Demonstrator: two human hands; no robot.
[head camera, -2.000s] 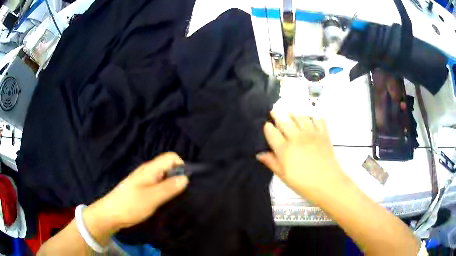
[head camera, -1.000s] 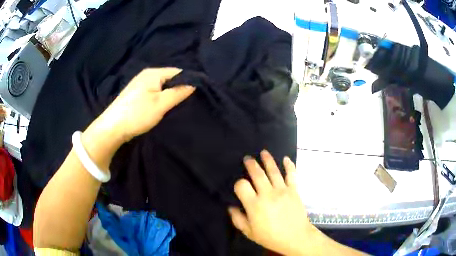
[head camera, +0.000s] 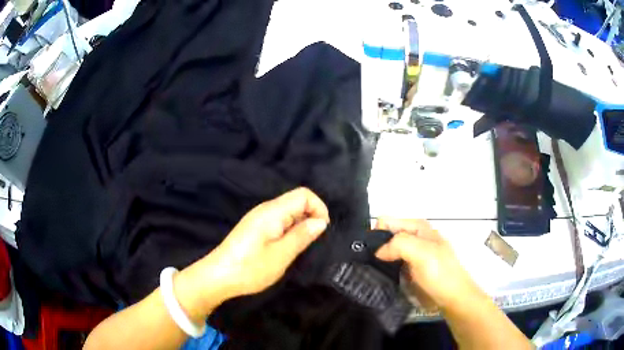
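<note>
The black garment (head camera: 185, 150) lies heaped left of the needle area and hangs over the front table edge. My right hand (head camera: 417, 256) pinches a black edge of it between thumb and fingers. A black care label (head camera: 362, 284) with pale printed lines hangs just below, and a tiny white round mark (head camera: 357, 246) shows above it. My left hand (head camera: 284, 236) is over the garment with thumb and fingertips together; whether it pinches thread or cloth cannot be told. The presser foot and needle area (head camera: 390, 116) is beyond the garment's right edge.
A smartphone (head camera: 520, 181) lies under the machine arm, with a small tan piece (head camera: 501, 248) near it. A black cloth wrap (head camera: 534, 102) is tied around the arm. A ruler strip (head camera: 492, 301) runs along the front edge. A red stool or bin (head camera: 68, 325) is below left.
My left hand has moved down and right, off the fold it held. My right hand has gone from lying flat to pinching the garment's edge. The care label has come into view.
</note>
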